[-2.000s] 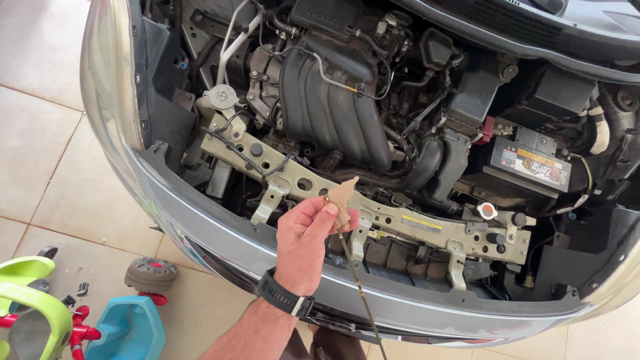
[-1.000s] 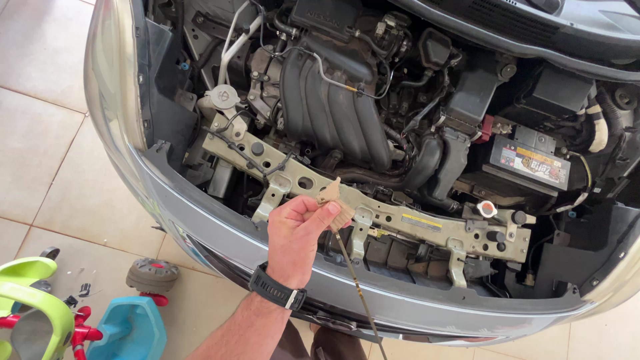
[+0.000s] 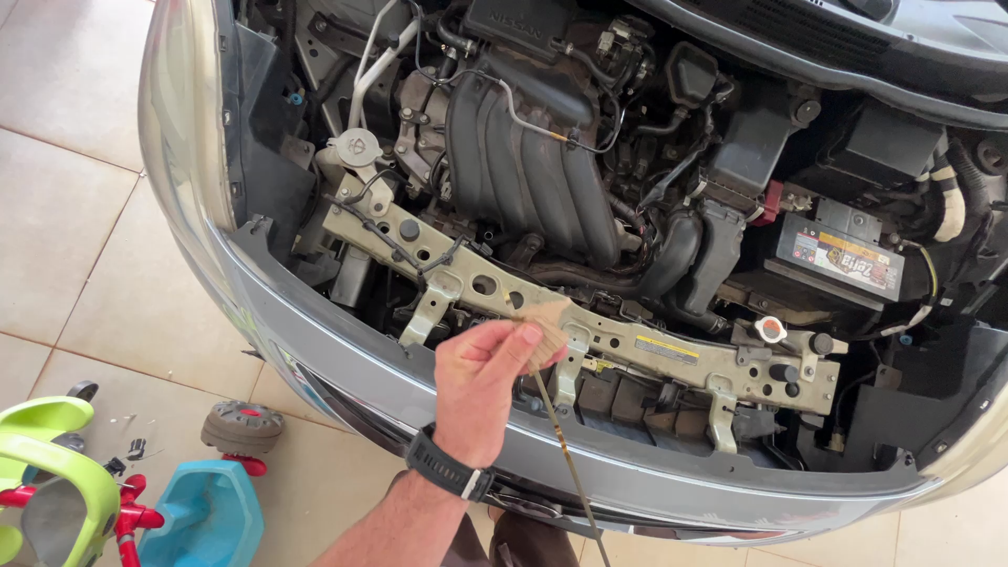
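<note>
My left hand (image 3: 492, 370), with a black watch on its wrist, pinches a torn piece of brown paper or thin cardboard (image 3: 550, 316) between thumb and fingers. A thin metal dipstick (image 3: 568, 459) runs from this grip down to the bottom edge, with amber-brown marks partway along it. Its upper part is hidden by the hand and paper. The hand is above the car's front edge, in front of the pale metal crossmember (image 3: 482, 285). Beyond lies the engine with its ribbed black intake manifold (image 3: 528, 169). My right hand is not in view.
A battery (image 3: 843, 252) sits at the right of the engine bay, near a radiator cap (image 3: 770, 329). The grey bumper (image 3: 630, 465) curves across the front. On the tiled floor at lower left are a green and red ride-on toy (image 3: 71, 465) and a blue plastic tub (image 3: 206, 512).
The brown piece has changed its angle in my left fingers and now points up to the right. The left hand stays in nearly the same place, still gripping the dipstick through it.
</note>
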